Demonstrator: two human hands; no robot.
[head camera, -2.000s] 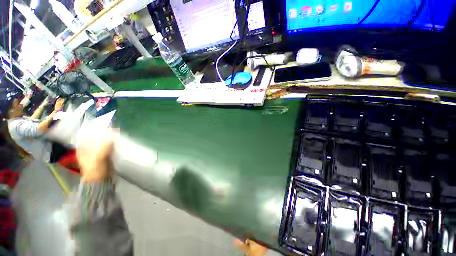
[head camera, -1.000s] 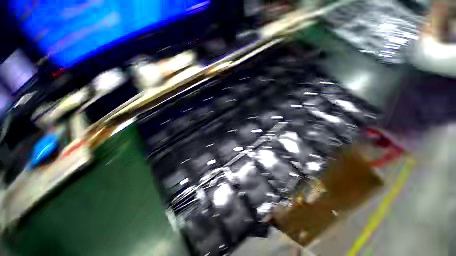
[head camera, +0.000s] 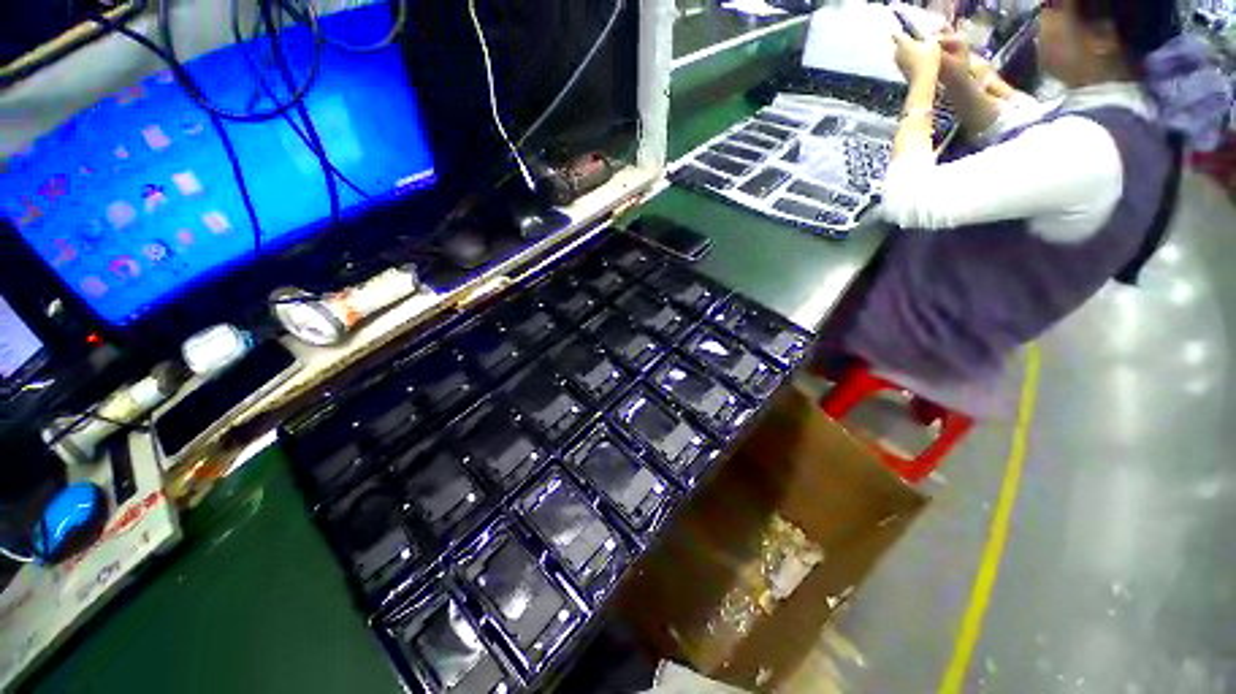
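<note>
Neither of my hands is in the picture. A large glossy black blister tray (head camera: 553, 411) lies on the green bench mat (head camera: 231, 597) in front of me. Its rows of rectangular pockets hold dark flat parts. A single dark rectangular part (head camera: 671, 239) lies just beyond the tray's far corner. An open brown carton (head camera: 854, 495) stands below the bench edge beside the tray, with small clear-yellowish scraps (head camera: 786, 563) inside.
A flashlight (head camera: 346, 305), a smartphone (head camera: 227, 395) and a blue mouse (head camera: 71, 521) lie along the ledge under a blue monitor (head camera: 224, 163). At right a person (head camera: 1003, 176) sits on a red stool (head camera: 922, 431) by a pale silver tray (head camera: 786, 163).
The view has swung right from the bench's left side, through a blur, to the tray, carton and neighbouring person. The hand and forearm seen two seconds ago are out of the picture.
</note>
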